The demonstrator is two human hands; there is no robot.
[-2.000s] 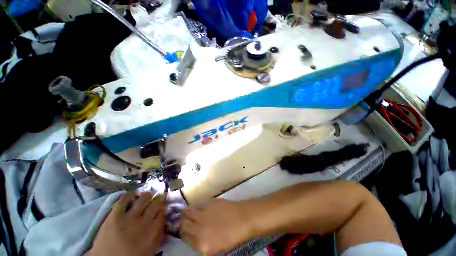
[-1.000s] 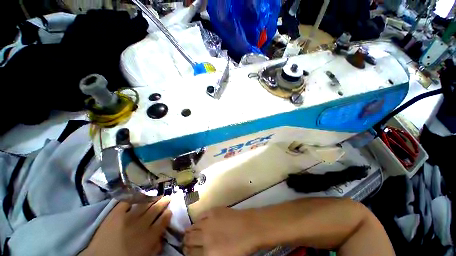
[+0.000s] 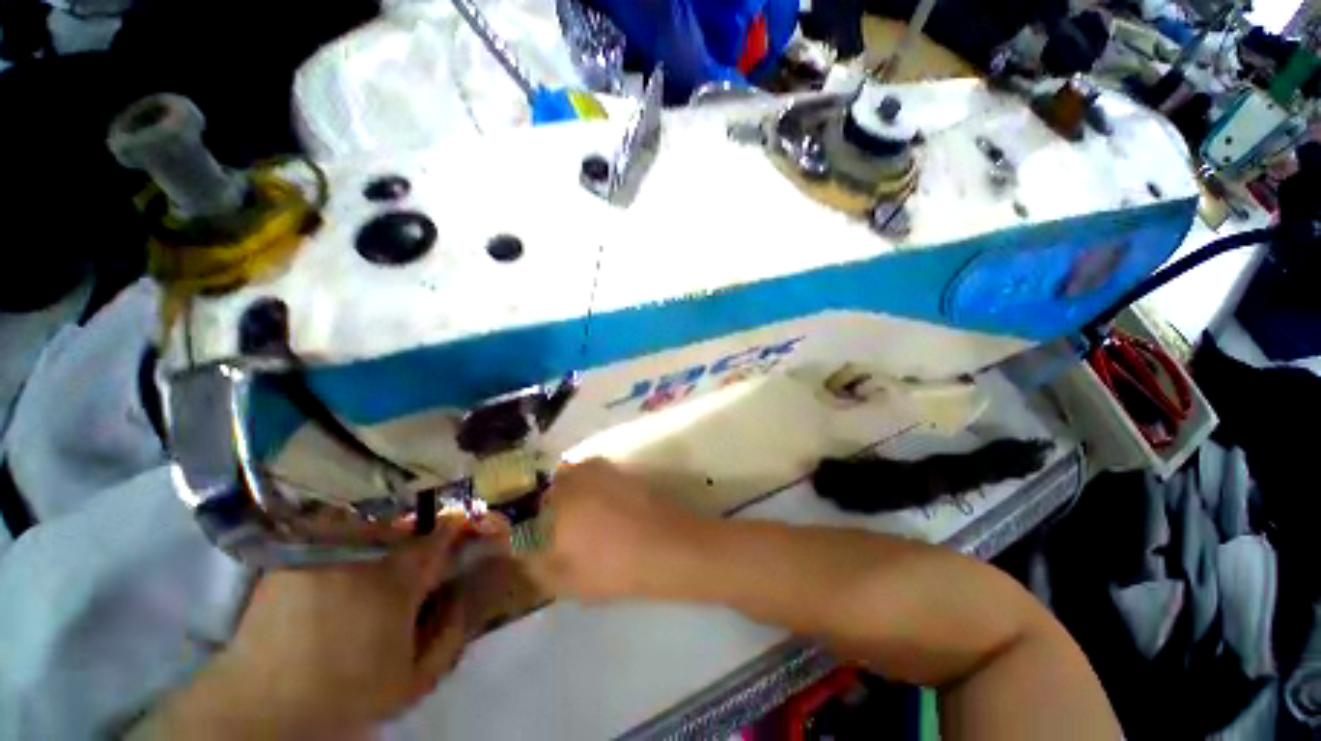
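The white sewing machine [image 3: 478,311] with a blue band stands in front of me. My left hand [image 3: 341,615] is at the presser foot [image 3: 500,521], its fingertips close to the needle area. My right hand [image 3: 609,536] is bent in from the right, its fingers against the foot's right side. The fingertips are blurred and partly hidden, so I cannot tell what they hold. Pale grey cloth [image 3: 116,615] lies left of the needle, beside my left hand.
A black fuzzy strip [image 3: 927,475] lies on the bed to the right. A pale side tray [image 3: 1159,434] holds red-handled tools. A marked measuring strip [image 3: 739,680] runs along the table's front edge. Striped cloth [image 3: 1210,579] hangs at the right. A thread guide post [image 3: 181,159] stands at the upper left.
Both hands have moved up closer to the presser foot. The pale cloth seen between them before no longer shows there. The view has shifted, and more white table shows below the hands.
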